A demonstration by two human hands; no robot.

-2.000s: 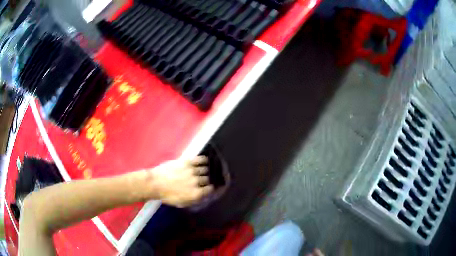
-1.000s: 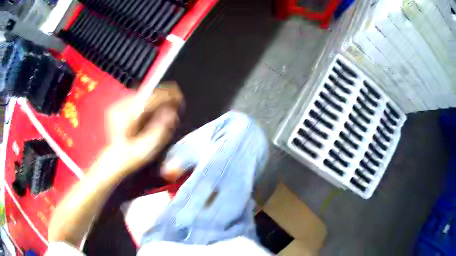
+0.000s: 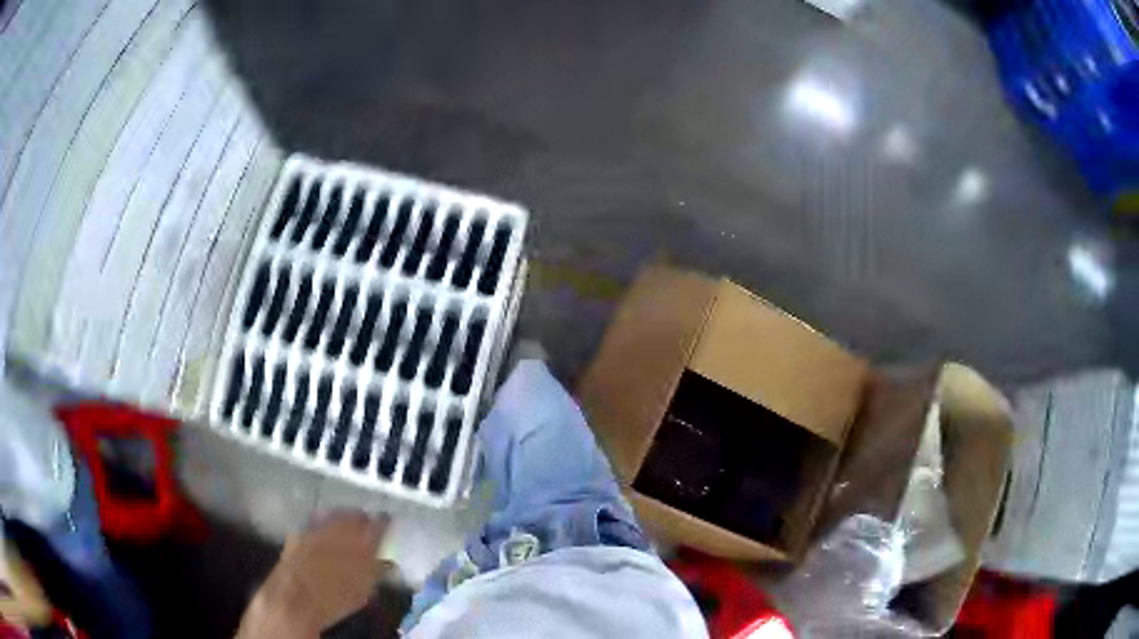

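A white compartment tray (image 3: 375,277) with three rows of narrow black parts lies left of centre, beside my knee. My left hand (image 3: 327,572) is blurred at the bottom left, just below the tray's near edge and apart from it. Its fingers are indistinct, and whether it holds anything cannot be told. My right hand is not in view.
Stacked white trays (image 3: 138,212) rise at the left, above a red stool (image 3: 125,468). An open carton (image 3: 774,356) with dark contents stands right of my leg. Beside it are clear plastic (image 3: 862,562) and another open carton (image 3: 981,424). Blue crates (image 3: 1074,75) are at the upper right.
The view has swung right, from the red bench to the floor, tray and cartons. The bench's black part rows have left the picture. My left hand has moved away from the bench edge.
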